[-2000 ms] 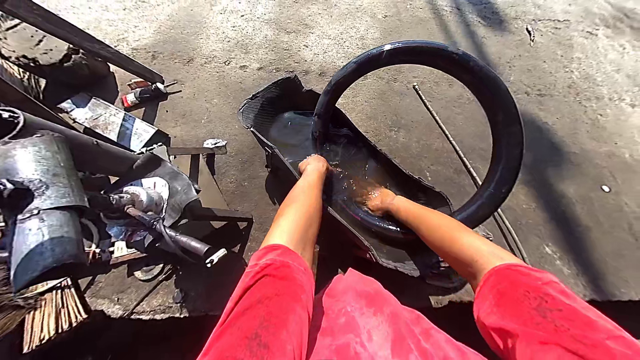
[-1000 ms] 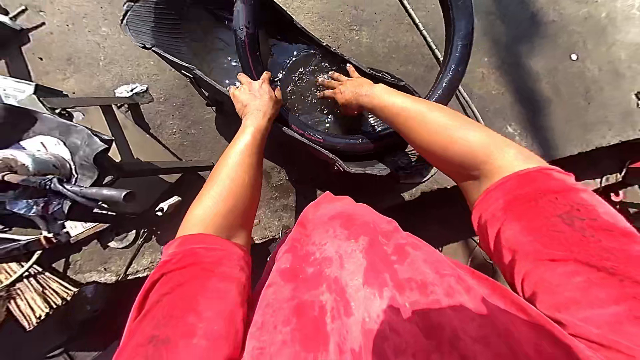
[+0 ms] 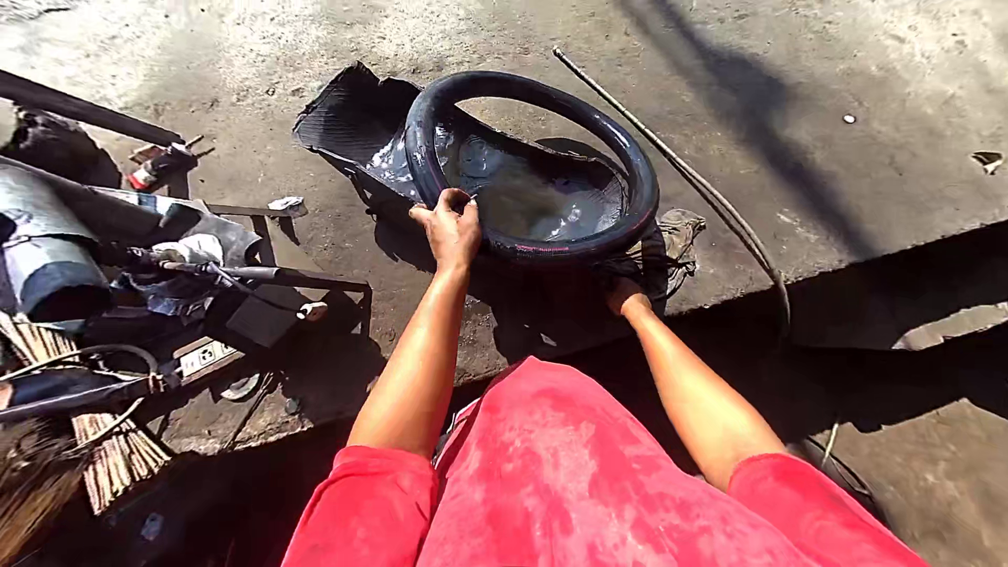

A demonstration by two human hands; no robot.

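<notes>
An inflated black rubber inner tube [image 3: 646, 177], wet and shiny, is tilted over a trough [image 3: 354, 110] that looks cut from an old tyre. Murky water [image 3: 516, 197] lies in the trough and shows through the tube's ring. My left hand [image 3: 451, 228] grips the near left side of the tube, thumb and fingers around it. Low at the right, my right hand [image 3: 628, 298] reaches into shadow below the tube's near edge, beside a crumpled dark cloth [image 3: 679, 240]. Its fingers are hidden, so what it touches does not show.
At left are metal cylinders [image 3: 55, 268], a metal frame [image 3: 260, 274], cables and a bundle of thin sticks [image 3: 118, 465]. A long thin rod or hose [image 3: 677, 161] lies on the concrete right of the trough. The concrete slab's edge [image 3: 890, 256] drops into shadow near me.
Both hands have left the water. The left now holds the tube; the right has moved down beside the trough's near right end. The tube sits differently over the trough. The view has shifted.
</notes>
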